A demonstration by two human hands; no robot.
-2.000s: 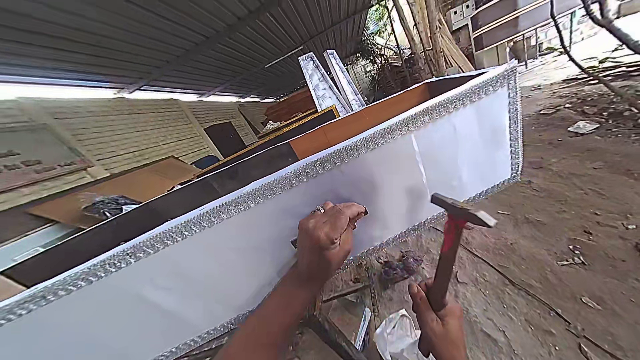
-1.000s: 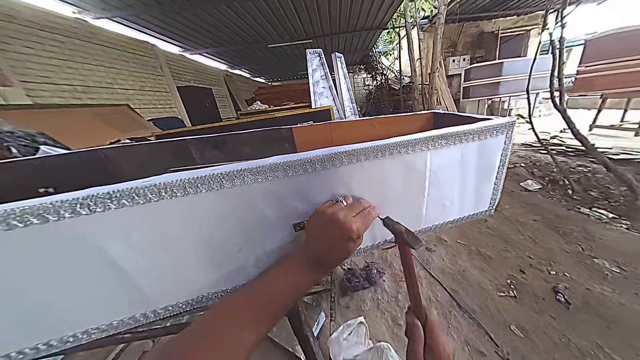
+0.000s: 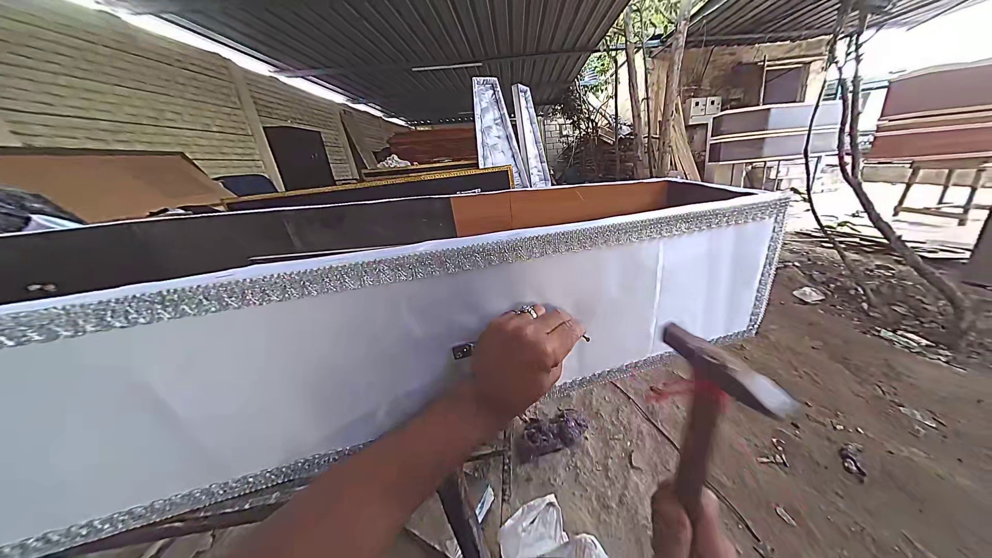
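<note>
A long coffin box covered in white fabric, edged with silver trim, stretches across the view. My left hand, with a ring on one finger, presses against its side panel, pinching a small nail whose head end shows past the fingertips. Just left of that hand, a small metal bracket lies against the panel; part of it may be hidden. A claw-less hammer with a wooden handle and red binding is gripped in my right hand, its head held off the panel, right of the nail.
Beneath the box are a support leg, a white plastic bag and a dark purple bundle on the dirt. Two white tapered panels stand behind. Thin trunks rise at the right, near other coffins on stands.
The hammer has swung away from near the left hand's fingertips, where it was one second ago. The left hand stays at the panel. The view has levelled from its earlier tilt.
</note>
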